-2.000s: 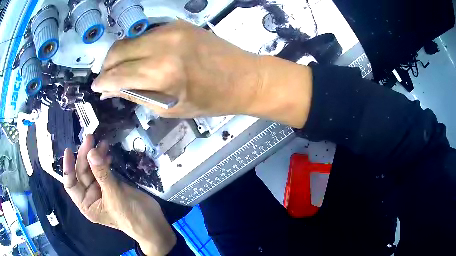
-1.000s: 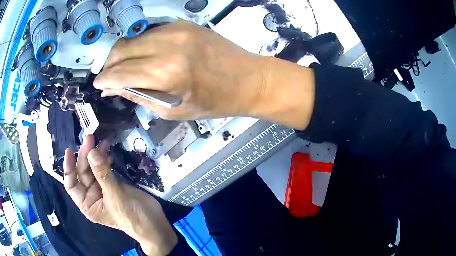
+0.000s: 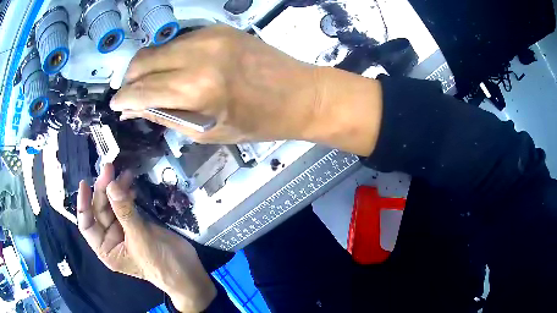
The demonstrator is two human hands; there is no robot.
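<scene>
My right hand (image 3: 214,85) is closed around slim silver tweezers (image 3: 178,119), whose back end sticks out below the fingers. Its fingertips are over the lint-covered mechanism, beside the needle clamp (image 3: 87,115); the tweezer tips and any thread are hidden. The slotted silver presser foot (image 3: 105,143) lies just above my left fingertips. My left hand (image 3: 125,229) is palm up, fingers apart, with nothing seen in it, at the machine's lower left. Dark purplish lint (image 3: 171,205) clumps in the open cavity beside it.
Grey tension dials (image 3: 54,46) with blue rings stand at the upper left. The front cover (image 3: 293,189) with a printed ruler scale runs along the lap side. Black fabric (image 3: 488,30) lies at the upper right. A red stool (image 3: 366,226) shows on the floor below.
My right hand and the tweezers have shifted very slightly back to the left. My left hand has stayed almost still.
</scene>
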